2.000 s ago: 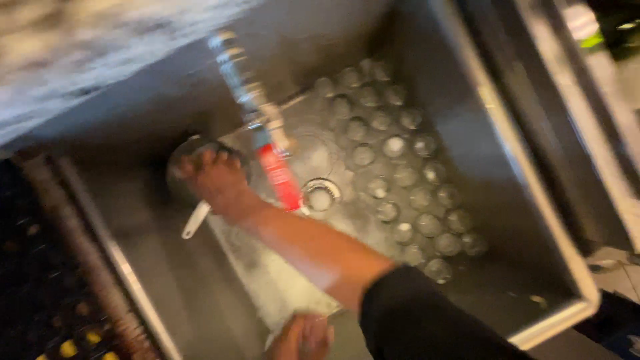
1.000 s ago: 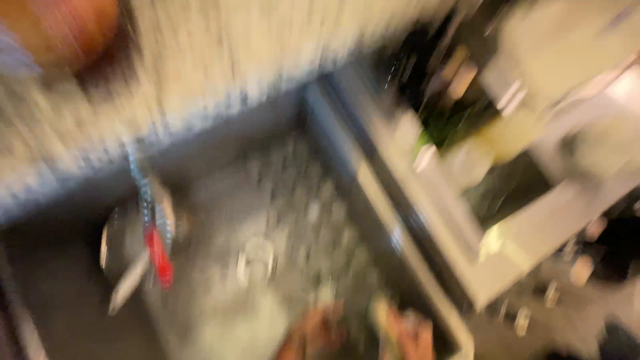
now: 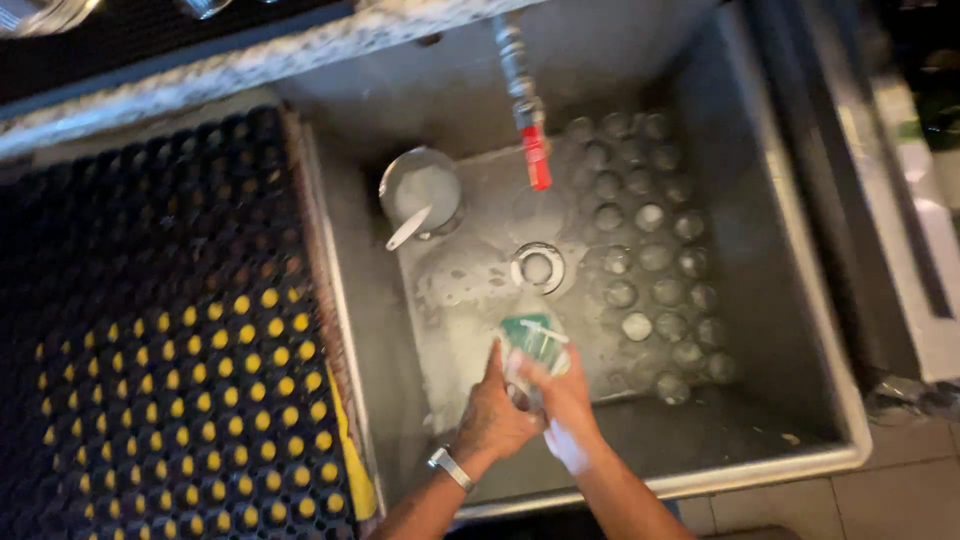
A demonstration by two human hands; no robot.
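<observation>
Over the near part of a steel sink [image 3: 750, 420], my left hand [image 3: 495, 416], with a metal watch at the wrist, holds a clear glass [image 3: 521, 394]. My right hand [image 3: 559, 394] presses a green scrubbing sponge [image 3: 529, 336] against the glass; blur hides just how the fingers lie. Beyond them is the round drain [image 3: 537, 268]. A round metal container [image 3: 426, 187] with whitish liquid and a white-handled utensil [image 3: 409, 229] stands at the sink's left. A hose with a red nozzle [image 3: 536, 157] hangs from the back.
Many clear glasses [image 3: 656, 259] stand in rows on the sink's right side. Left of the sink lies a black perforated rubber mat [image 3: 150, 247], with yellow showing through its holes. A speckled stone ledge [image 3: 247, 67] runs along the back. Floor tiles [image 3: 892, 480] show at lower right.
One hand was at the metal container two seconds ago; both hands are now together near the sink's front, on the glass and the sponge. The view has swung about.
</observation>
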